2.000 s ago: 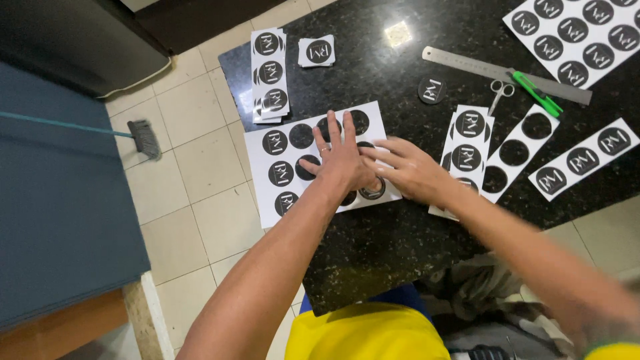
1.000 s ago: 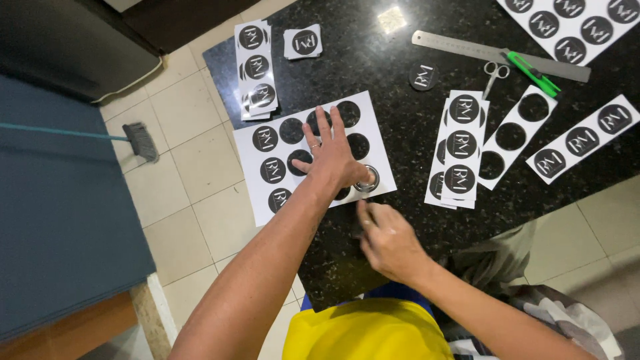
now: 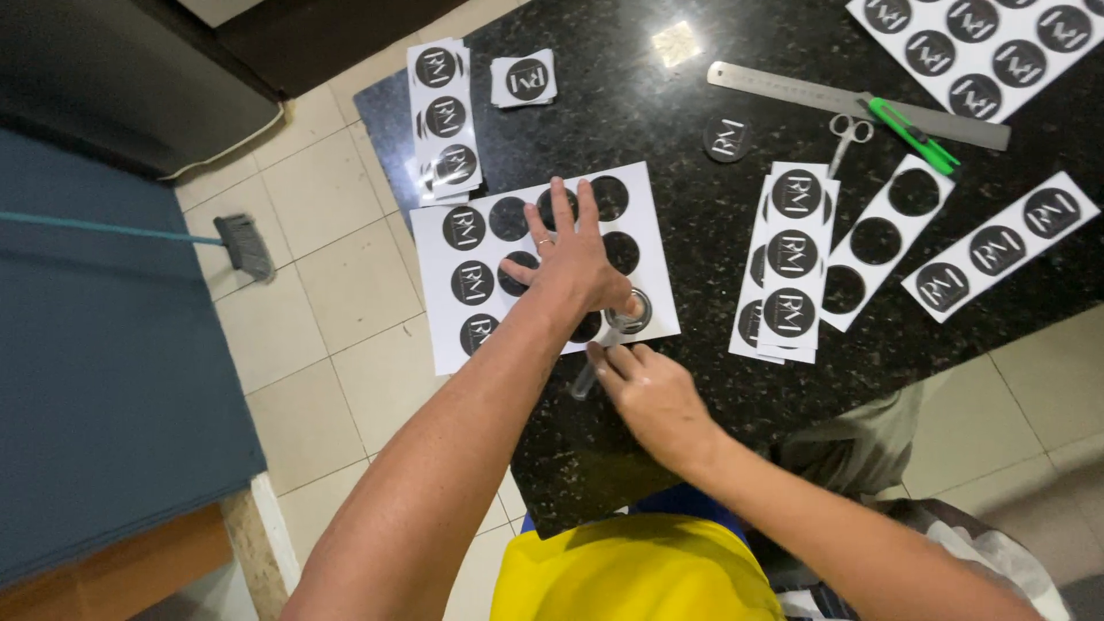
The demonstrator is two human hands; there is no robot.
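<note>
A white paper sheet [image 3: 552, 323] printed with black round labels lies on the dark granite counter; several of its circles are cut out and show the stone. My left hand [image 3: 573, 267] is spread flat on it, its thumb on a round metal-rimmed tool [image 3: 630, 311] over a circle at the near right corner. A clear arm of that tool points toward me. Beside this arm is my right hand [image 3: 651, 392], fingers bent, fingertips at the arm by the sheet's near edge; whether they grip it is unclear.
Label strips [image 3: 792, 259], scissors [image 3: 849, 136], a steel ruler [image 3: 780, 86], a green utility knife [image 3: 914, 136] and a loose round label [image 3: 726, 141] lie to the right. More strips [image 3: 444, 116] and a small stack of cut labels [image 3: 523, 79] lie at the far left.
My right hand has moved from beside my left hand over the sheet to its near edge. My left hand still presses on the sheet.
</note>
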